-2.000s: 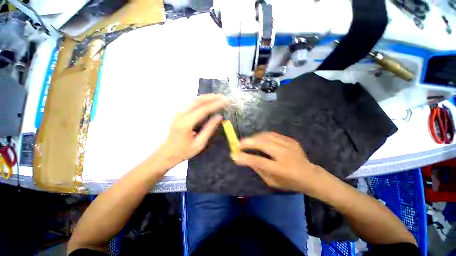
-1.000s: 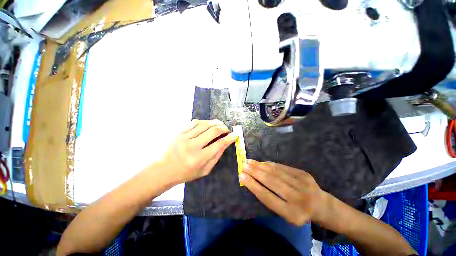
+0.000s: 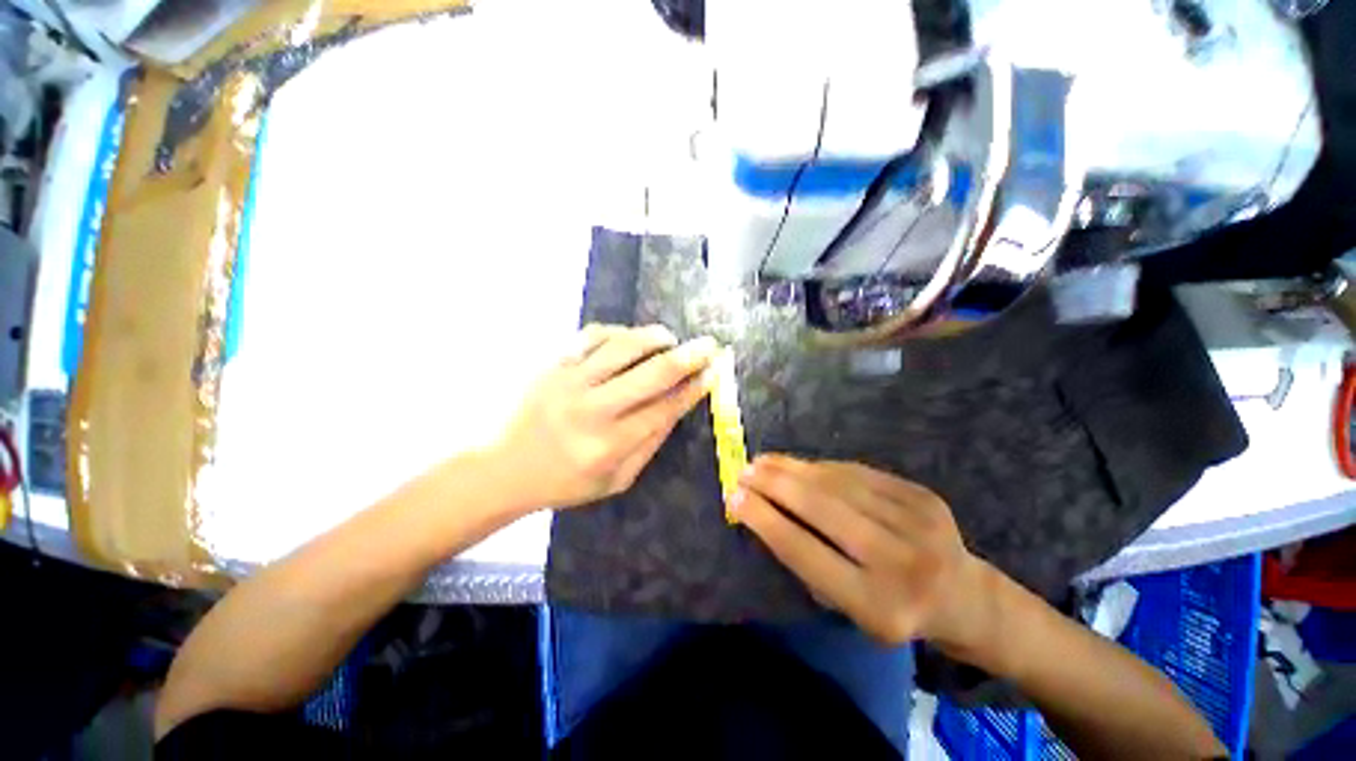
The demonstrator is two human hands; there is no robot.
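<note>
A dark garment panel [image 3: 922,431] lies on the white table in front of the sewing machine [image 3: 892,164], its near edge over my lap. A narrow dark line shows on its right part. A yellow gauge strip [image 3: 727,431] lies on the panel, below the brightly lit needle area. My left hand [image 3: 602,416] pinches the strip's upper end with its fingertips. My right hand [image 3: 863,543] holds its lower end between thumb and fingers. The shiny curved guard on the machine head hides part of the panel; the presser foot cannot be made out in the glare.
A brown cardboard sheet [image 3: 149,327] with shiny taped edges lies at the left. A black cloth band [image 3: 1309,193] hangs at the machine's right. Red handles [image 3: 1344,424] show at the right edge. A blue mesh crate [image 3: 1190,654] stands below the table.
The view has moved closer to the machine head. Both hands have come onto the yellow strip's two ends, and the strip stands more upright in view than two seconds ago.
</note>
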